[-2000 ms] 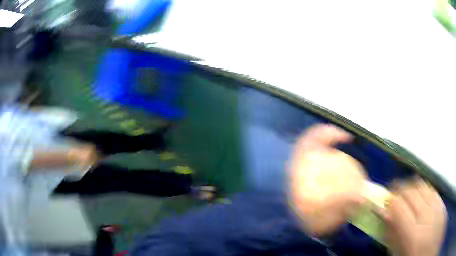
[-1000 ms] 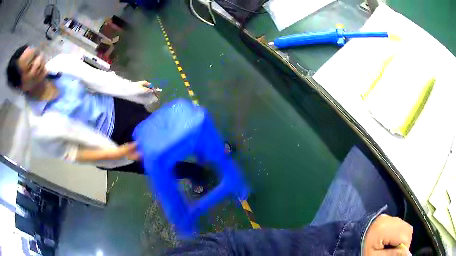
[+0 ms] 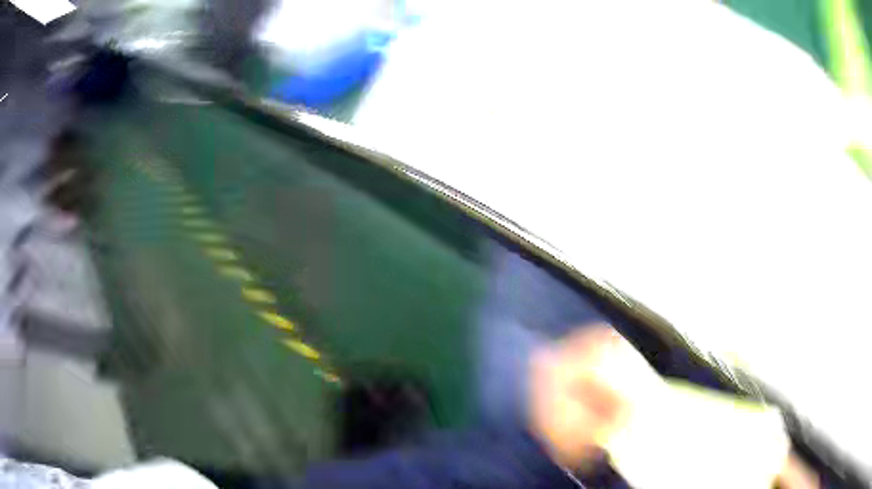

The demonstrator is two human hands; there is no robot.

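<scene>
The frame is strongly blurred. A pale yellow panel (image 3: pixel 703 441) is held low at the right, over my lap and beside the bench edge. My left hand (image 3: pixel 581 396) is closed on the panel's left side. My right hand (image 3: pixel 801 474) shows only as a small blurred patch at the panel's right end, cut off by the lower edge; its fingers cannot be made out. The white bench covering (image 3: pixel 593 124) is overexposed, and no separate pieces can be made out on it.
A blurred blue tool (image 3: pixel 335 78) lies at the far end of the bench. The bench edge (image 3: pixel 478 212) runs diagonally beside my lap. A yellow-black floor line (image 3: pixel 244 287) crosses the green floor. A yellow-green strip (image 3: pixel 846 48) shows at top right. A pale, blurred shape (image 3: pixel 158 478) is at bottom left.
The view has swung toward the bench and blurred. The person with the blue stool is no longer recognisable at the left. The panel and both hands now show at lower right.
</scene>
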